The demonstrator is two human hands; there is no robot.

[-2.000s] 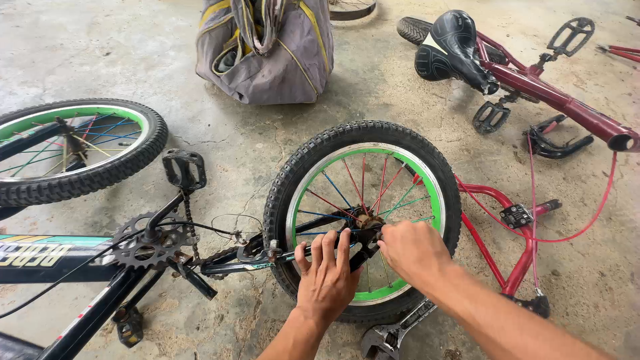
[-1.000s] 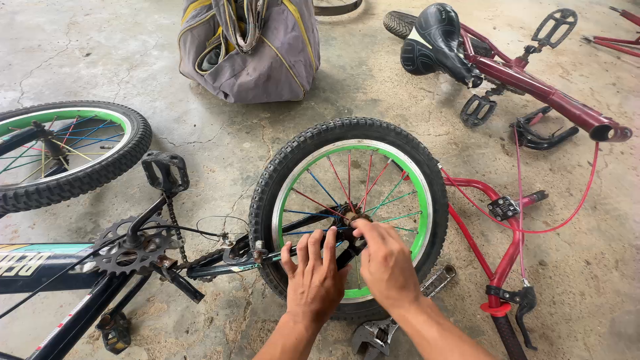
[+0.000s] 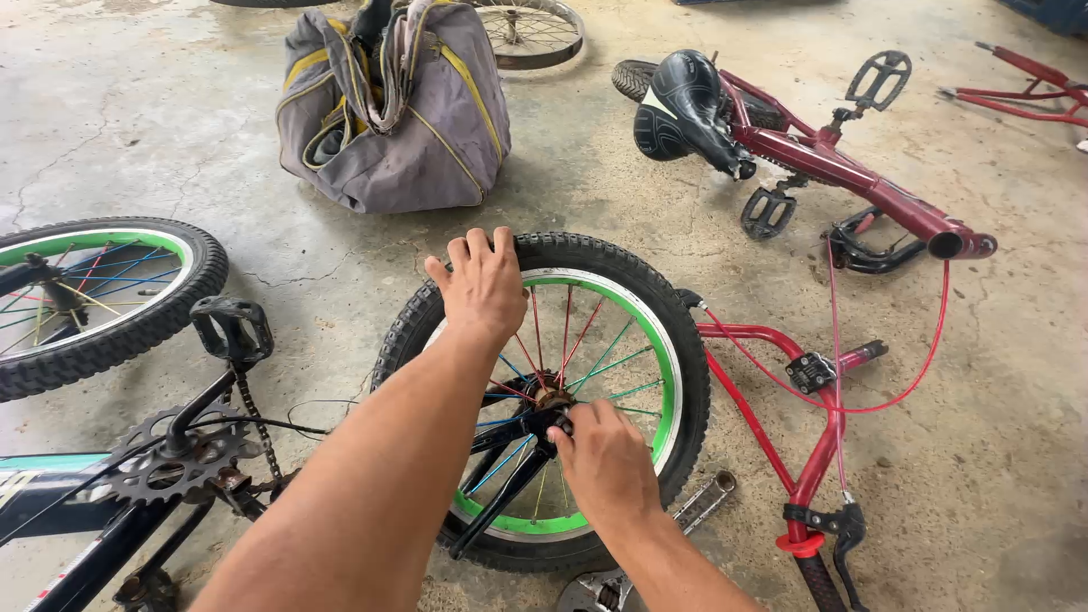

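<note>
A bicycle wheel with a black knobby tire, green-and-silver rim and coloured spokes lies tilted at the centre. My left hand grips the tire at its upper left, fingertips over the outer tread. At the hub, my right hand pinches the axle end beside the black frame dropout, thumb and index finger on a small dark part, likely the axle nut. The rusty hub shows just above the fingers. Black frame tubes run down from the dropout. My left forearm hides part of the frame.
An adjustable wrench lies partly under the wheel. Left are a chainring, a pedal and another wheel. A grey bag stands behind. Right lie red handlebars with cables and a dark red bicycle frame.
My left hand has moved from the frame near the hub up to the tire's upper left edge. My right hand remains at the hub.
</note>
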